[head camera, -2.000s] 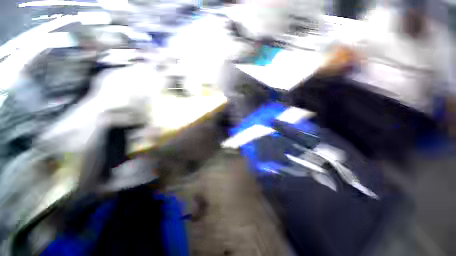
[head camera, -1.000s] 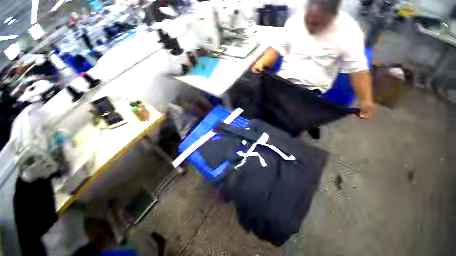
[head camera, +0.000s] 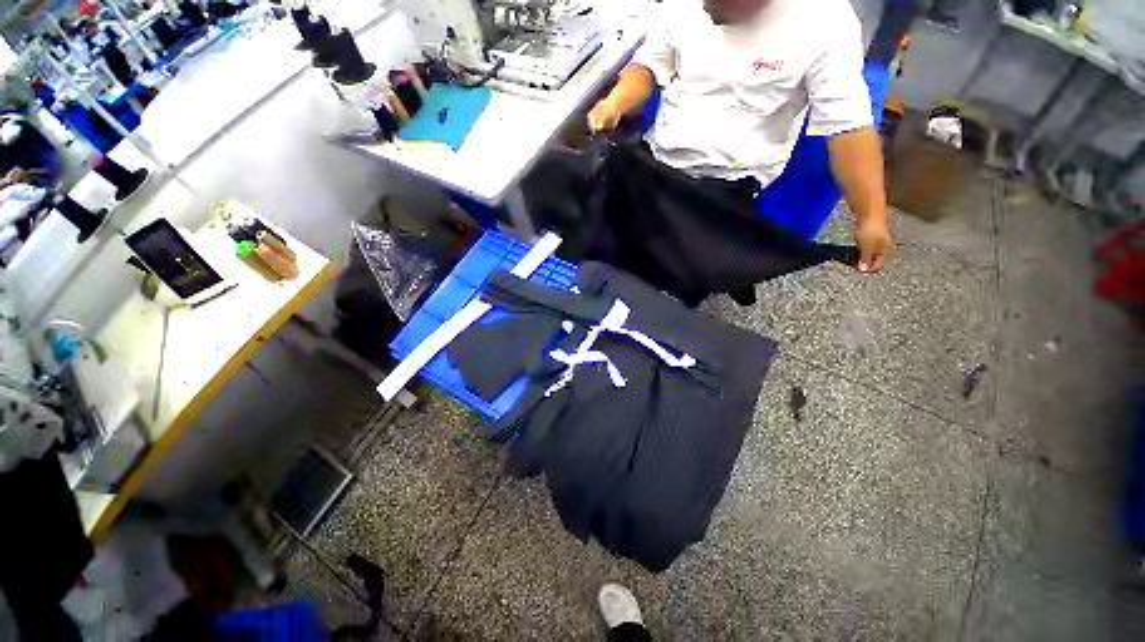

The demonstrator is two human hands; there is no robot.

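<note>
Neither of my hands is in the picture. Nearest in front of me, a dark garment [head camera: 653, 439] with white drawstring or tape [head camera: 618, 341] is spread over a blue crate [head camera: 455, 299] and hangs down towards the floor. A long flat white strip [head camera: 467, 320] lies slantwise across the crate. A seated coworker in a white shirt [head camera: 760, 82] holds a black cloth [head camera: 691, 226] stretched between two hands, just behind the crate.
A white table [head camera: 270, 301] at the left bears an upright phone or tablet [head camera: 173, 261]. A sewing table [head camera: 502, 141] behind bears a machine and a teal sheet [head camera: 446, 115]. A shoe [head camera: 619, 607] stands on the speckled floor [head camera: 866, 502]. A red object [head camera: 1124, 278] is at the right edge.
The blurred view has become sharp and has turned, so the crate and dark garment sit further left and slightly higher than one second ago. A shoe now shows at the bottom. The coworker still holds the cloth.
</note>
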